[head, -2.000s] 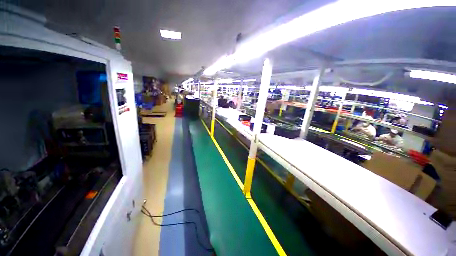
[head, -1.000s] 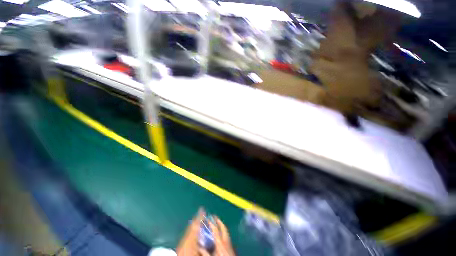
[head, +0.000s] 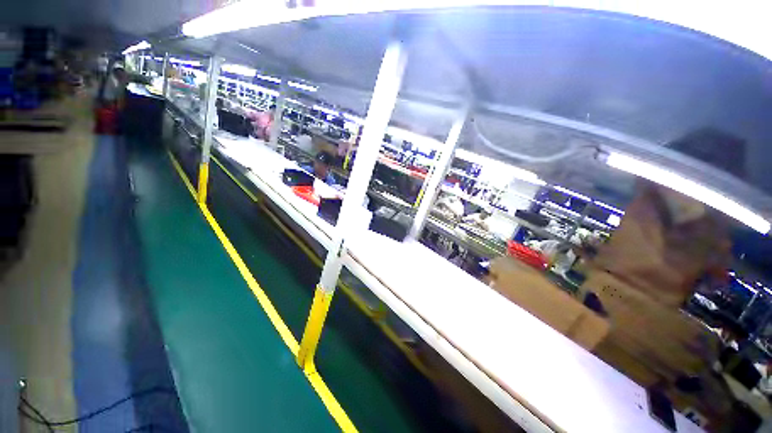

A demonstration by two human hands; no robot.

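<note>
No hand of mine is in the picture now. Nearest in front of me is the long green belt conveyor (head: pixel 212 330) with a yellow edge line. Beside it runs a long white shelf (head: pixel 474 313). A white post with a yellow foot (head: pixel 360 169) stands at the yellow line. A small dark flat object (head: pixel 660 409) lies on the shelf at the lower right. No clear packs can be made out.
Brown cardboard boxes (head: pixel 550 304) stand behind the shelf at right. A red bin (head: pixel 305 194) is farther along it. At left are a blue and tan aisle floor (head: pixel 102 296) and black cables (head: pixel 93 413). People are small and blurred in the distance.
The view swung right and down, showing both hands together around a small shiny item with glittering packs beside them, then swung back up and left. Hands, packs and white machine are now out of view.
</note>
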